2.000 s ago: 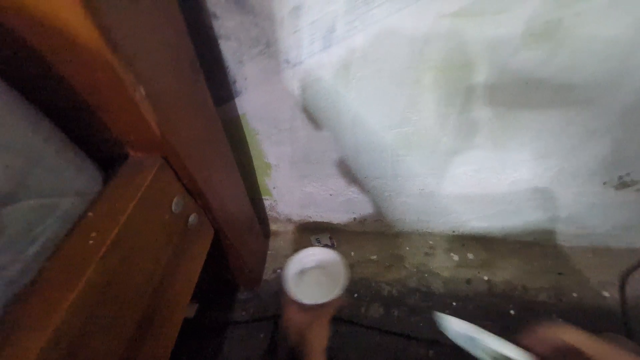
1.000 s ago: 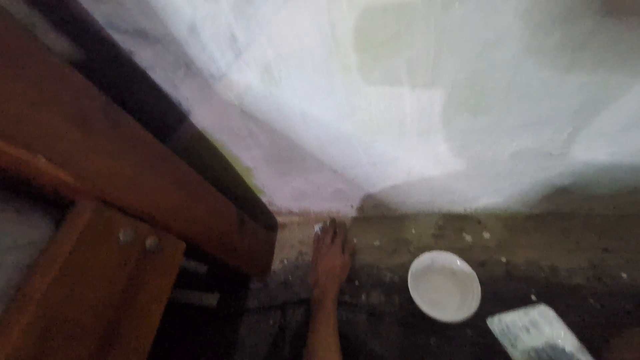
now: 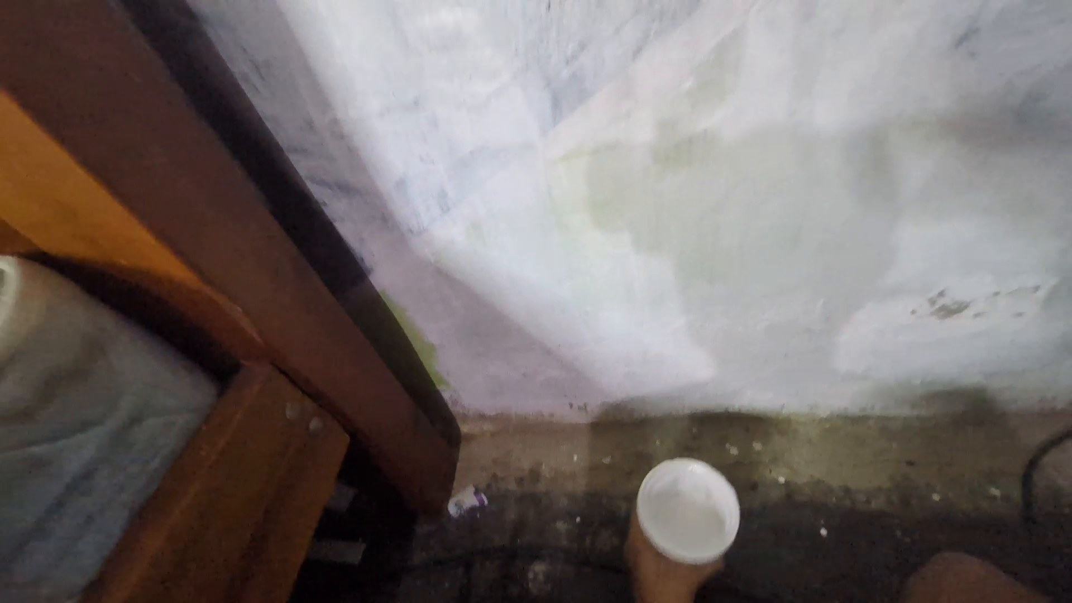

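Note:
My left hand (image 3: 666, 574) is shut around a round white tub (image 3: 688, 511) at the bottom centre, its open top facing up and white inside. What fills the tub is hard to tell. Bare skin (image 3: 967, 579) shows at the bottom right edge; whether it is my right hand or a knee cannot be told. Behind the tub rises a wall (image 3: 636, 251) with patchy white, grey and greenish paint. A small white and purple scrap (image 3: 467, 501) lies left of the tub, by the foot of a brown wooden post (image 3: 335, 327).
A wooden rail (image 3: 226, 494) with two round studs joins the slanting post at left, beside greyish cloth (image 3: 92, 435). Dark, dirty floor (image 3: 821, 561) with pale specks runs along the wall's foot. A dark cable (image 3: 1028, 477) curves at the right edge.
One second ago my left hand was at the wall's foot near the post, away from the tub; now it holds the tub. The flat pale blade-like tool at lower right has gone out of view.

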